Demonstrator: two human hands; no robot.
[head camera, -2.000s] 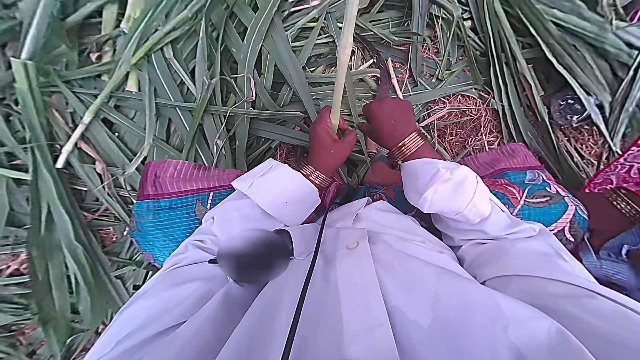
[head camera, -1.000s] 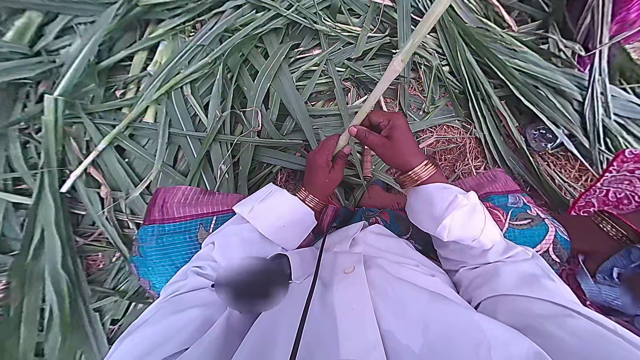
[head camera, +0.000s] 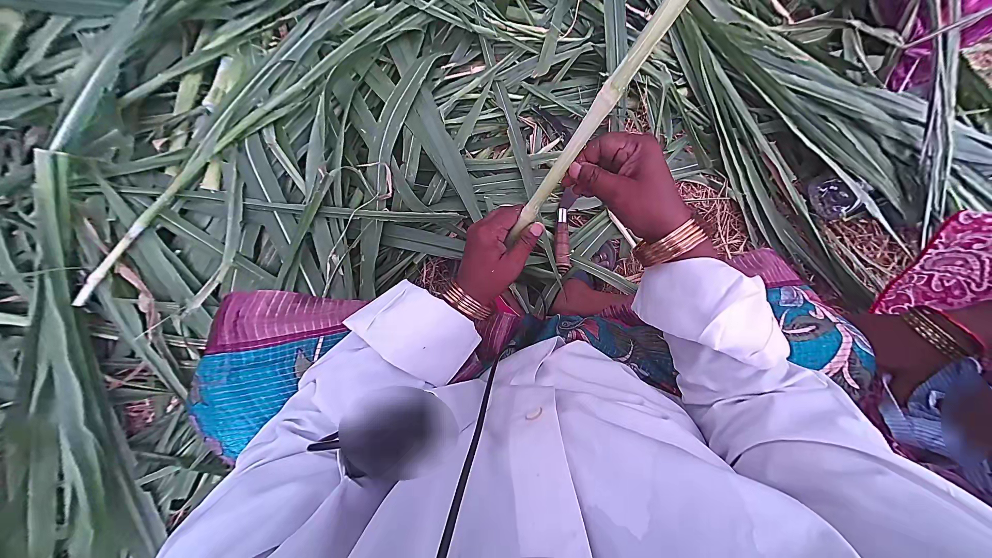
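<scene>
My left hand (head camera: 496, 252) is closed around the lower end of a pale green plant stalk (head camera: 597, 108), which slants up to the right. My right hand (head camera: 632, 182) is bent beside the stalk, with thumb and fingertips pinched at its side; whether they grip the stalk or a strip of it cannot be told. Below and between the hands stands a sickle or knife with a wooden handle (head camera: 562, 246) and a metal collar; its blade is partly hidden. A bare foot (head camera: 589, 298) lies near the handle's lower end.
Long cut green leaves (head camera: 349, 155) and stalks cover the ground. A cut stalk (head camera: 139, 225) lies at the left. Dry straw (head camera: 721, 221) shows at the right. Another person's arm with bangles (head camera: 922, 333) is at the right edge, near a red patterned cloth (head camera: 945, 267).
The stalk has swung from nearly upright to slanting up to the right. My right hand has moved from low beside my left hand to higher along the stalk.
</scene>
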